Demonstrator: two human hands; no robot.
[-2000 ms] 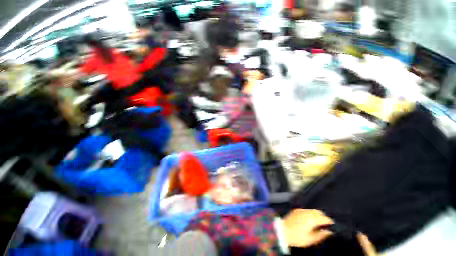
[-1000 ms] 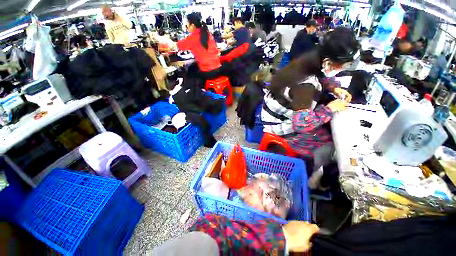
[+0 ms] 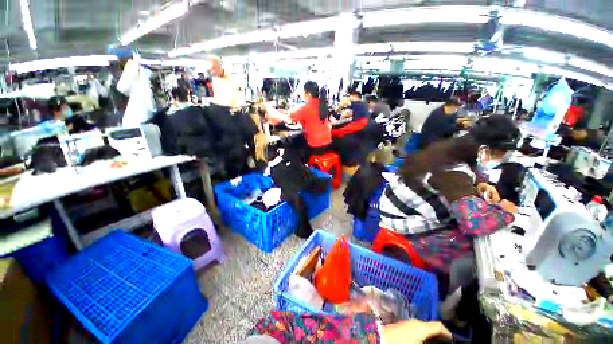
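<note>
My left hand [image 3: 413, 331] is at the bottom edge, in front of the blue lattice crate [image 3: 358, 252], and is partly cut off. Its floral oversleeve [image 3: 322, 328] comes in from the left. Whether it holds anything cannot be told. My right hand is out of the picture. In the crate, an orange-red plastic bag [image 3: 334, 272] stands upright beside a clear crinkly bag [image 3: 380, 302] with pale contents. The black cloth seen earlier does not show at my hand.
A person in a floral oversleeve [image 3: 480, 215] sits beyond the crate at a white machine [image 3: 568, 245]. To the left are a lilac stool [image 3: 187, 232], an upturned blue crate [image 3: 128, 285] and a blue crate with black cloth [image 3: 259, 218]. More workers sit behind.
The view has tilted up, so the ceiling lights show and my left hand sits lower in the picture. The black cloth beside it has left the view.
</note>
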